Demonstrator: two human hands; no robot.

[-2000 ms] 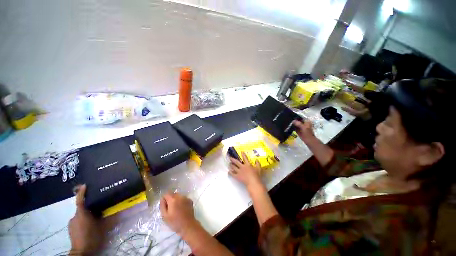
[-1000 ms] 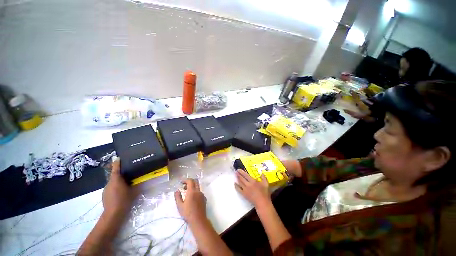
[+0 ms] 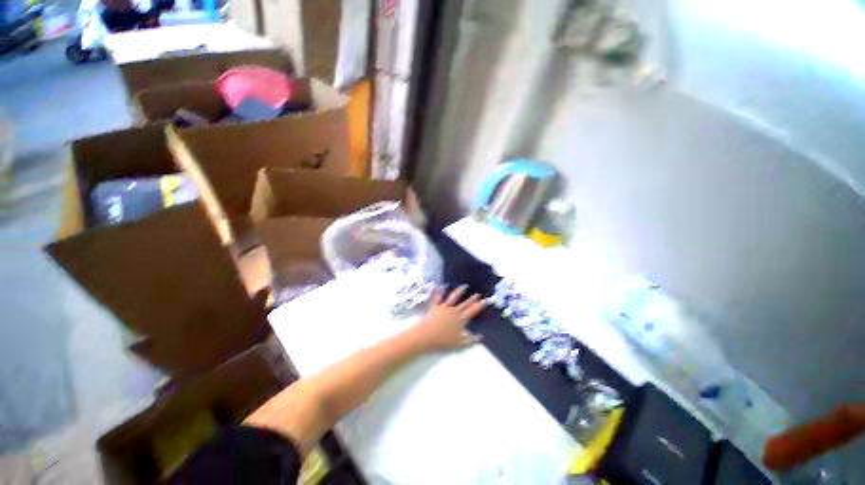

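Note:
My left hand (image 3: 453,320) is stretched flat over the bench at the black strip, fingers spread, with nothing visible in it. It is between the open clear bag of cables (image 3: 408,248) and the heap of short charging cables (image 3: 541,327) on the black strip. The picture is blurred. The nearest packed box (image 3: 659,440), black with a yellow edge, stands at the lower right, with crumpled clear wrap (image 3: 594,405) beside it. My right hand is out of the picture.
Open brown cartons (image 3: 142,275) stand left of the white bench (image 3: 446,417), one with grey and yellow packs inside. A pink item (image 3: 254,87) lies in a far carton. A kettle (image 3: 517,196), a blue-and-white pack (image 3: 654,317) and an orange flask (image 3: 816,438) are by the wall.
The view has swung left to the cartons. My left hand has left the packed box and reached out beside the bag of cables. My right hand and the neighbouring person are out of view.

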